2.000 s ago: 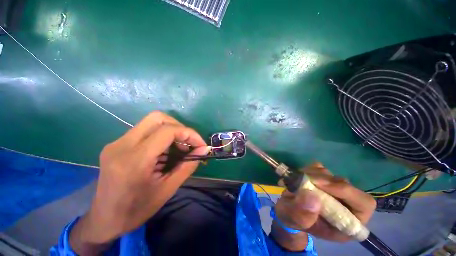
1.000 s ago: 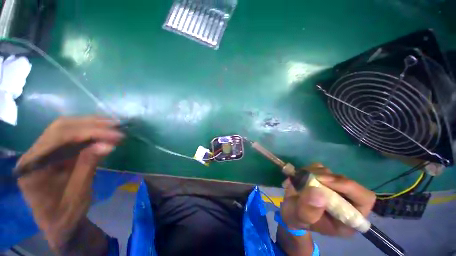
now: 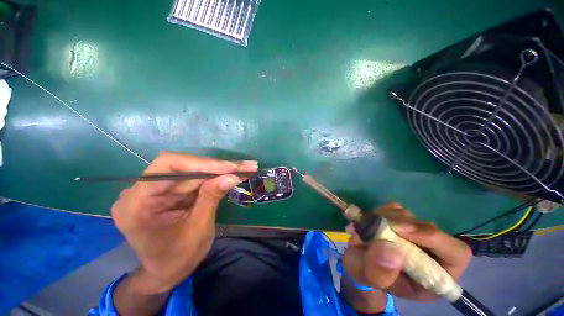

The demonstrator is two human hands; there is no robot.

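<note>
A small rounded-square watch housing (image 3: pixel 272 186) with a pale rim lies on the green mat near its front edge, board and fine wires showing inside. My left hand (image 3: pixel 176 213) holds slim black tweezers (image 3: pixel 154 178) between thumb and fingers, close over the housing's left side; their working tip is hard to make out. A small dark part with thin yellow wires lies at the housing's left, partly under my fingers. My right hand (image 3: pixel 405 253) holds a soldering iron (image 3: pixel 411 254) by its cream handle like a pen, its tip at the housing's upper right corner. Whether it touches is unclear.
A black fume fan (image 3: pixel 476 136) with a round wire guard stands at the right, wires below it. A clear box (image 3: pixel 213 20) with a row of silvery pins lies at the top. Thin solder wire (image 3: pixel 80 115) runs from the left edge to my left hand. White paper shows at the left edge.
My left hand has come back from the left to the housing, and the tweezers now lie across it. The white part left of the housing no longer shows. The iron stays near the same corner.
</note>
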